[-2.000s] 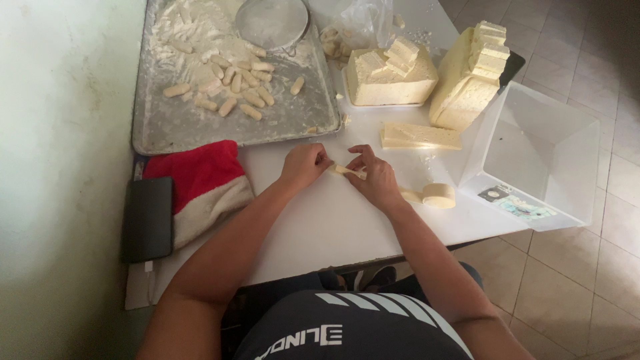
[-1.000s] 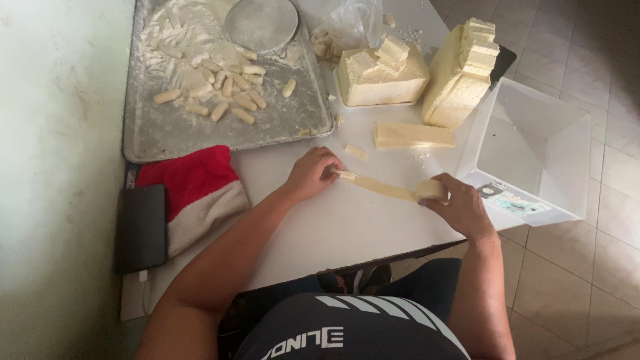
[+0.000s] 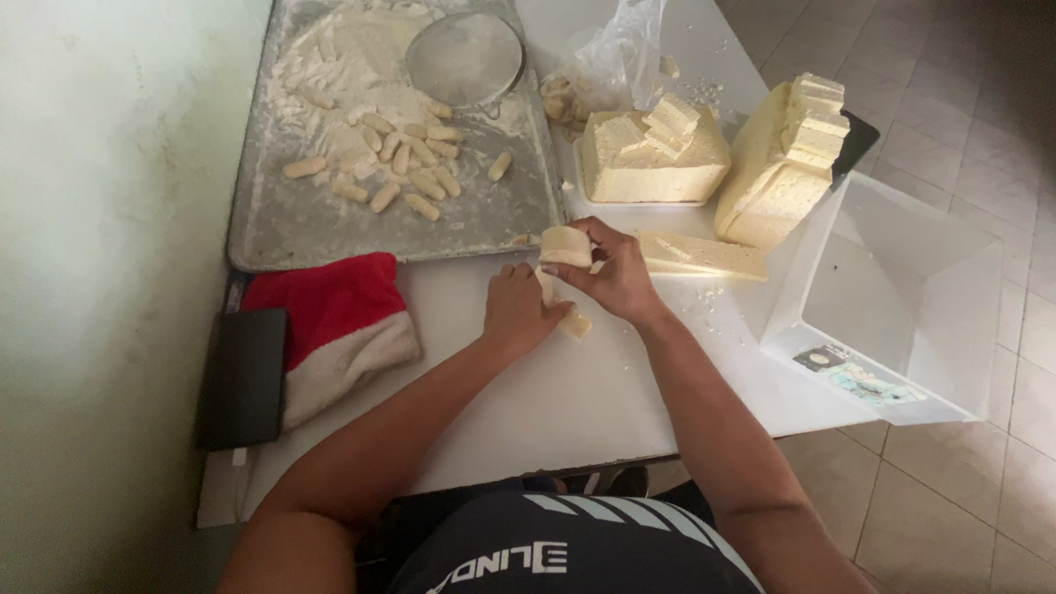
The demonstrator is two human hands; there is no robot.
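Note:
My right hand (image 3: 615,268) grips a roll of pale dough strip (image 3: 566,247) between thumb and fingers, just off the near right corner of the metal tray. My left hand (image 3: 518,309) lies beside it on the white table, its fingers on the dough strip below the roll; how firmly it holds is hidden. A short stick of cheese (image 3: 577,323) lies by my left thumb. To the right rest flat cheese slabs (image 3: 701,254). Several dough-wrapped sticks (image 3: 422,206) lie in flour on the metal tray (image 3: 371,239).
A round sieve (image 3: 464,59) sits on the tray. Behind my right hand stand a cheese block (image 3: 656,157) and a taller one (image 3: 775,165), both topped with cut pieces. A plastic bin (image 3: 899,289) is at right. A red and white cloth (image 3: 346,330) and a black device (image 3: 241,379) lie left.
My right hand has carried the roll from the right to the tray's near corner, beside my left hand. The strip stretched between my hands a second ago is now mostly hidden.

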